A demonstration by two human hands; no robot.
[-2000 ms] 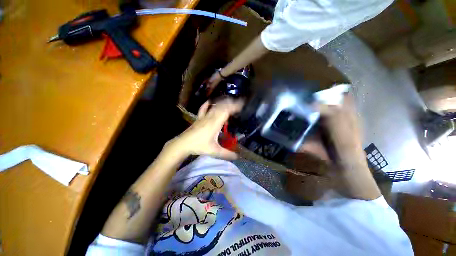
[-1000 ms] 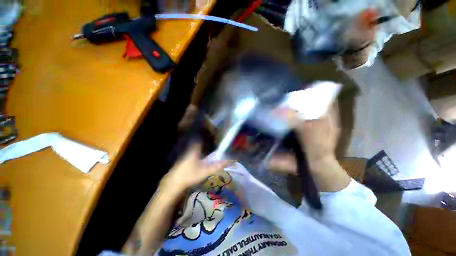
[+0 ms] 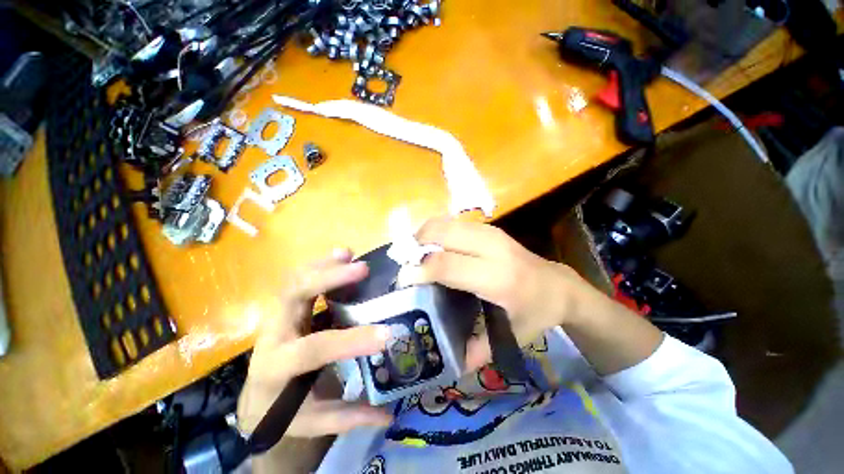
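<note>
A silver-grey camera housing (image 3: 446,324) is held over my lap at the bench edge. Its black front panel (image 3: 407,359) with a round lens and several LED openings faces up towards me. My left hand (image 3: 310,356) grips the housing from the left, fingers across the panel side. My right hand (image 3: 504,278) is on its upper right side, with a small white wad (image 3: 408,255) at the fingertips against the housing. Black flat antennas stick out on both sides, partly behind the hands.
On the orange bench (image 3: 370,176) lie a white strip (image 3: 407,132), a hot glue gun (image 3: 615,79), bracket plates (image 3: 276,178), a black perforated tray (image 3: 97,231) and heaped small metal parts (image 3: 370,32). A carton (image 3: 740,250) at right holds black-silver camera pieces (image 3: 639,222).
The view has swung left onto the bench. The housing, blurred over the carton before, is now at the bench edge, held in both hands, with its front panel in view.
</note>
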